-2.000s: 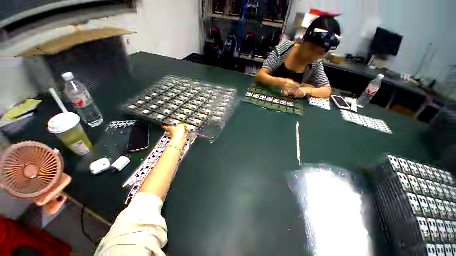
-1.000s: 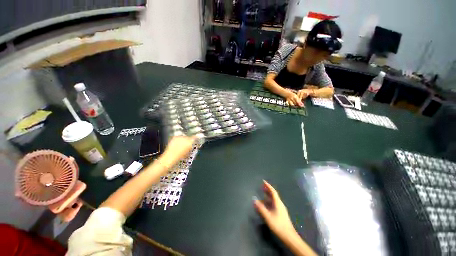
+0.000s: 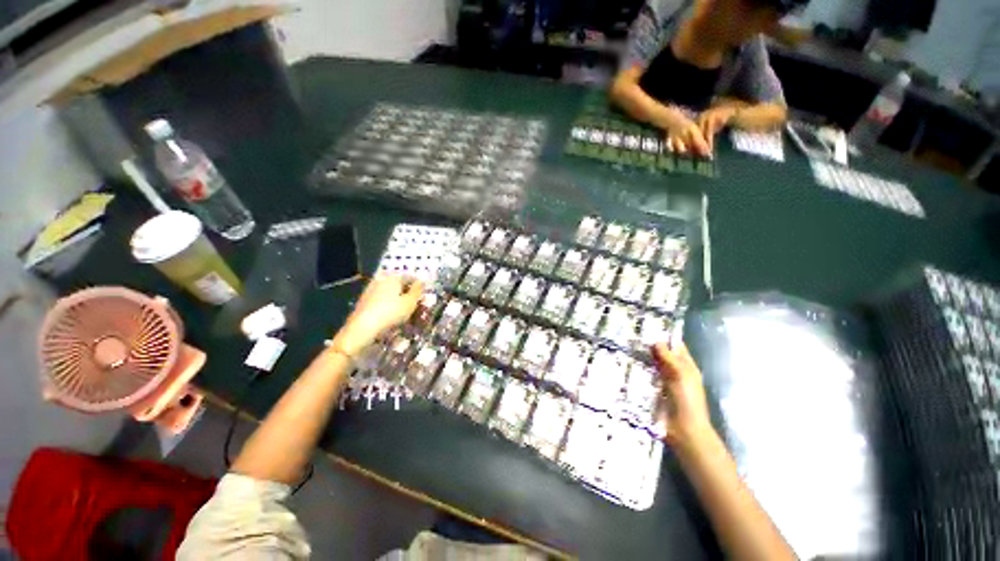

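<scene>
A clear blister tray [image 3: 515,329] with rows of circuit boards is in front of me, tilted across the table, with strong glare on its lower right part. My left hand [image 3: 386,307] grips its left edge. My right hand [image 3: 678,386] grips its right edge, thumb on top. White sticker sheets [image 3: 415,252] with rows of black marks lie under and left of the tray, partly hidden by it and my left hand. A stack of loaded trays [image 3: 439,153] sits behind, slightly blurred.
Left are a bottle [image 3: 200,181], drink cup [image 3: 181,258], phone [image 3: 339,256], white charger [image 3: 263,338] and pink fan [image 3: 110,348]. Right are a glaring clear plastic sheet [image 3: 795,416] and tall tray stack [image 3: 965,384]. A person opposite works on a green tray [image 3: 625,142].
One loaded tray has come off the far stack toward me and now lies in front. My right hand, out of view at first, has come in and taken its right edge. The view has tipped down.
</scene>
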